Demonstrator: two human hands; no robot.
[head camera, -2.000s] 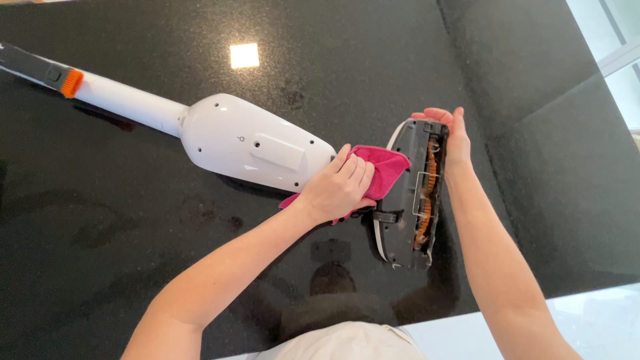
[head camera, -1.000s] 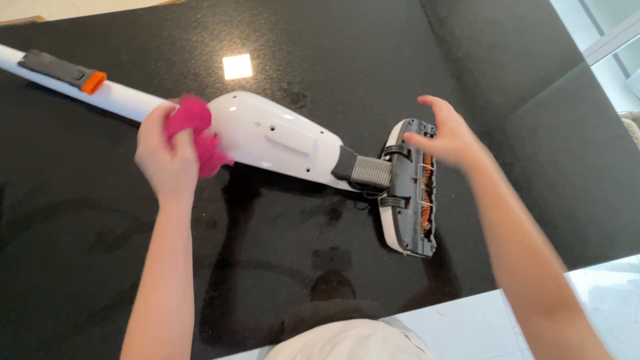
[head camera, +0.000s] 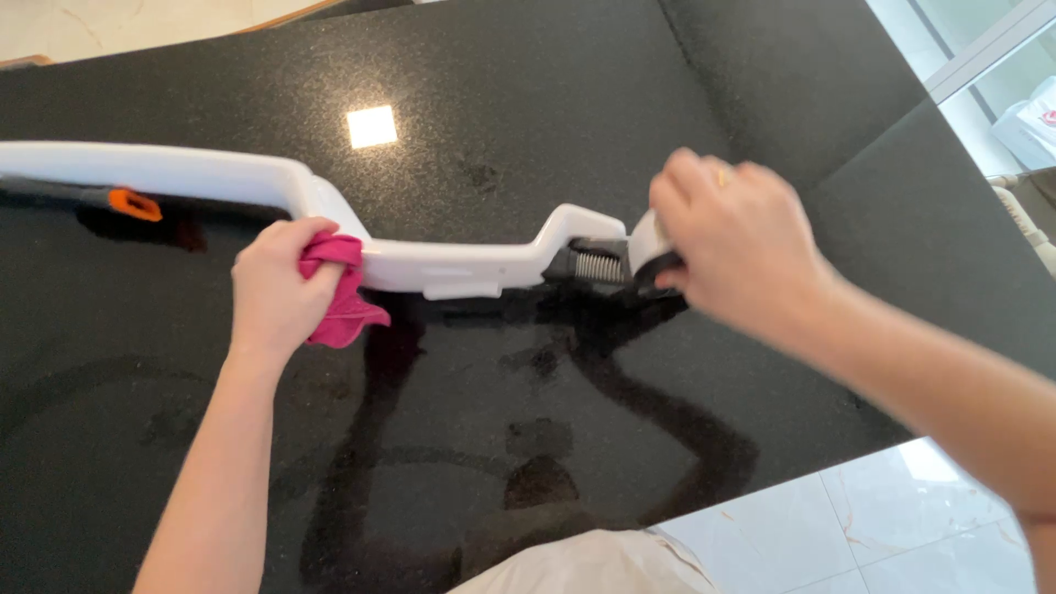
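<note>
A white stick vacuum cleaner (head camera: 462, 260) lies on its side across the black stone countertop, its orange-tipped black part (head camera: 134, 205) at the left. My left hand (head camera: 285, 285) holds a crumpled magenta cloth (head camera: 342, 301) and grips the vacuum's body near its narrow part. My right hand (head camera: 734, 231) is closed around the floor head (head camera: 649, 247) at the right end, hiding most of it. Between body and head shows the grey ribbed hose neck (head camera: 598, 266). The brush roller is not visible from this side.
The polished black countertop (head camera: 495, 396) reflects my arms and a square ceiling light. Its near edge runs slantwise above a pale tiled floor (head camera: 874, 528). At the far right stand a glass-panelled frame (head camera: 990, 49) and a white object (head camera: 1031, 124).
The vacuum has been turned from its underside onto its side. My right hand, open beside the floor head one second ago, now grips it. My left hand still holds the cloth.
</note>
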